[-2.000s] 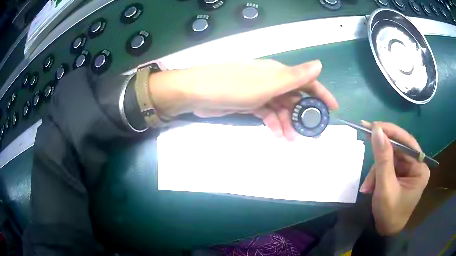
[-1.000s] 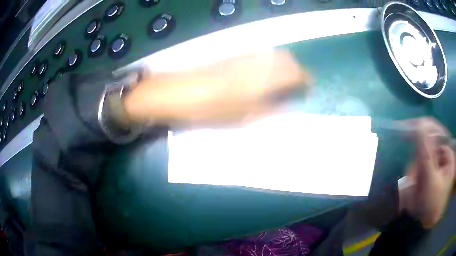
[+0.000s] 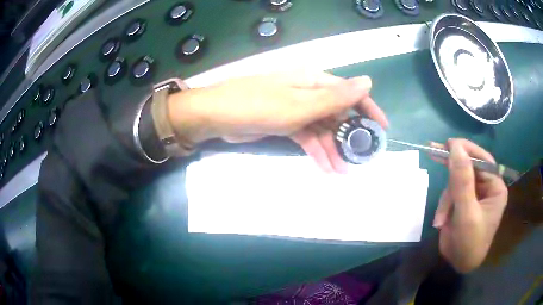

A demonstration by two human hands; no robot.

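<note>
My left hand [image 3: 286,110] reaches in from the left and holds a round black part [image 3: 359,140] in its fingers, its grey raised centre facing up. My right hand [image 3: 473,205] is at the right and holds silver tweezers [image 3: 443,152] like a pen. The tweezer tip points left and ends at or close to the right rim of the black part; I cannot tell if they touch. No thin piece is clearly visible at the tip. A bright white sheet [image 3: 303,199] lies flat below my left hand, with glare hiding its detail.
A shiny steel bowl [image 3: 473,71] stands at the upper right on the green worktop [image 3: 238,262]. A pale rail [image 3: 369,44] curves behind it. Beyond, the green belt carries many black parts [image 3: 192,46]. A stack of pale sheets or a tray shows at the upper left.
One second ago my left hand was blurred in motion, and my right hand was farther right. Now both are close together at the black part. The head view has shifted slightly.
</note>
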